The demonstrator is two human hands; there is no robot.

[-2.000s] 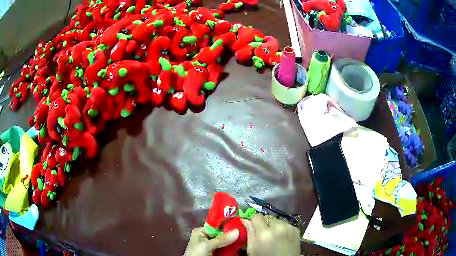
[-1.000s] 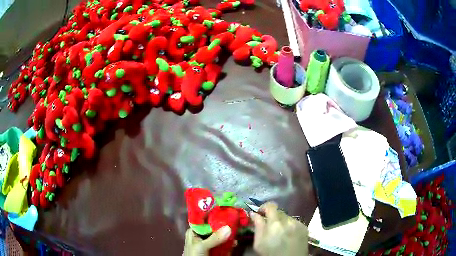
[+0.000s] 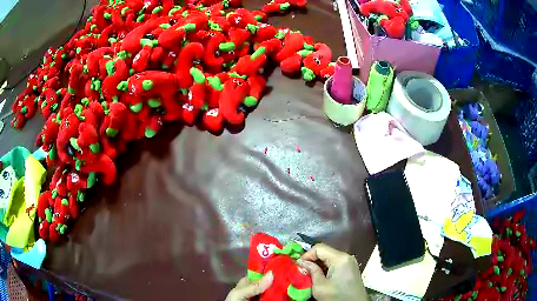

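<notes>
A red plush pepper toy point(image 3: 281, 276) with green ends and a green tuft on top is at the bottom centre. My left hand point(image 3: 250, 289) grips its lower left side, cut off by the bottom edge. My right hand point(image 3: 332, 273) is at its right side, thumb and fingers touching the red plush near the green tuft. The dark tip of the thread snips point(image 3: 306, 239) shows just above my right fingers; whether my right hand holds the snips is hidden.
A large toy pile point(image 3: 159, 76) covers the upper left. A black smartphone point(image 3: 394, 218) lies on white scraps at right. Pink and green thread cones point(image 3: 380, 87), a tape roll point(image 3: 420, 107) and a pink box point(image 3: 400, 57) stand upper right. Red lint dots the brown tabletop point(image 3: 235, 176).
The toy has moved right and slightly down since a second ago and is turned, showing a green end at its lower right. My right fingers now touch it.
</notes>
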